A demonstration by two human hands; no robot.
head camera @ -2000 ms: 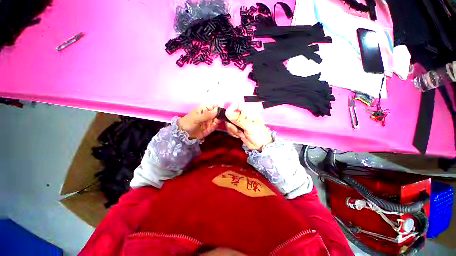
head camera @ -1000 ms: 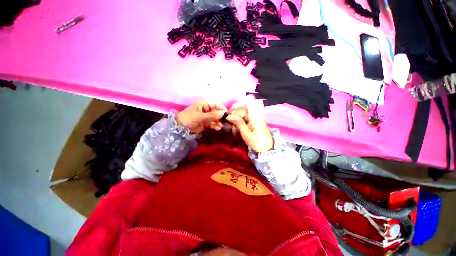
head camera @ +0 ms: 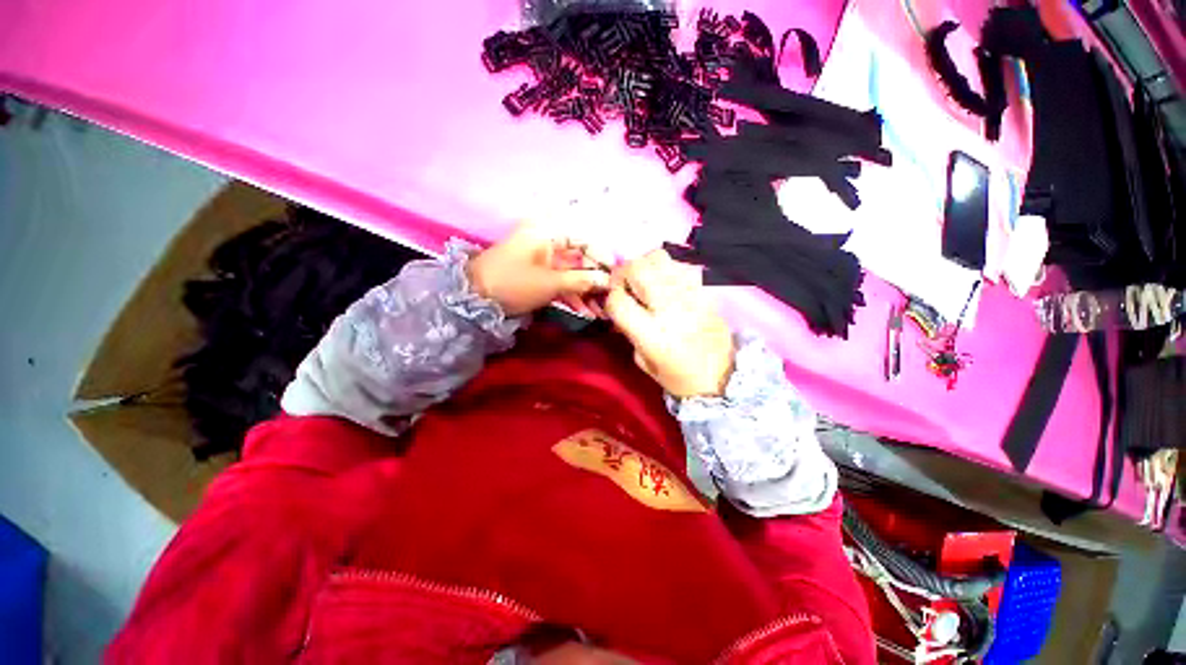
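Observation:
My left hand (head camera: pixel 531 270) and my right hand (head camera: pixel 661 312) meet at the table's front edge, fingertips together. A small dark piece (head camera: pixel 601 268) shows between the fingertips, mostly hidden; whether it is strap, buckle or both cannot be told. A loose heap of black plastic buckles (head camera: pixel 624 75) lies on the pink table beyond my hands. A stack of black webbing strap pieces (head camera: pixel 767 234) lies just right of the buckles, its near end close to my right hand.
A smartphone (head camera: pixel 966 208) lies on a white cloth (head camera: pixel 897 156). A slim metallic tool (head camera: pixel 895 343) and keys with colourful cord (head camera: pixel 944 361) lie at right. Long black webbing (head camera: pixel 1041 403) hangs over the edge. A cardboard box (head camera: pixel 130 318) of black pieces stands below left, a blue basket (head camera: pixel 1025 604) below right.
The view has turned, so the table now slopes down to the right. Both hands stay together at the edge. The dark piece between them shows less than before.

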